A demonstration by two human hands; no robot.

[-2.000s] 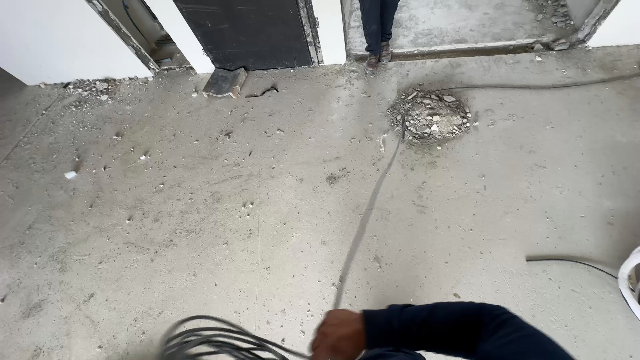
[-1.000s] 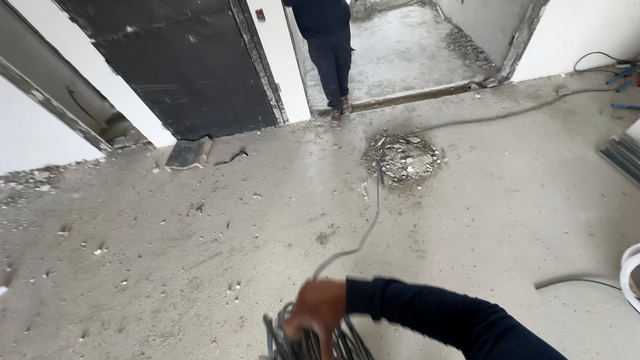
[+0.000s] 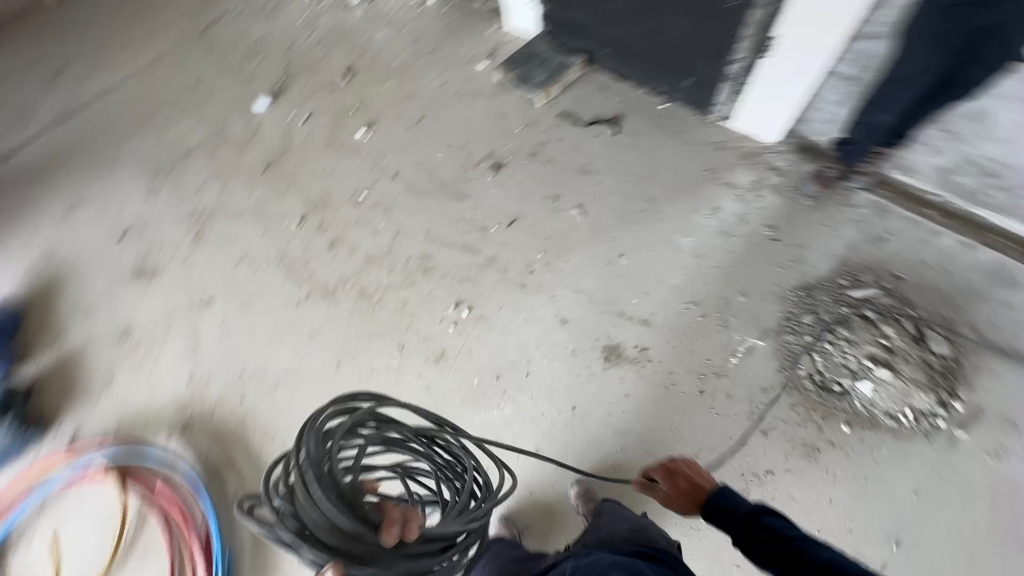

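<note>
A thick coil of dark grey cable (image 3: 384, 480) hangs low in the view, left of my legs. My left hand (image 3: 392, 516) grips the coil from within, its fingers partly hidden by the loops. One strand runs from the coil to my right hand (image 3: 678, 485), which is closed around it at the lower right, apart from the coil. Beyond my right hand the cable continues across the floor toward a heap of rubble (image 3: 880, 356).
Red and blue coiled tubing (image 3: 180, 512) lies at the lower left. Another person (image 3: 912, 88) stands at the doorway threshold, upper right. A dark panel (image 3: 648, 40) and a bent flat piece (image 3: 544, 64) are at the top. Small debris dots the concrete floor.
The view has swung left, bringing the coloured tubing in. The coil shows more fully with my left hand in it, and my right hand is now apart from it, holding the strand.
</note>
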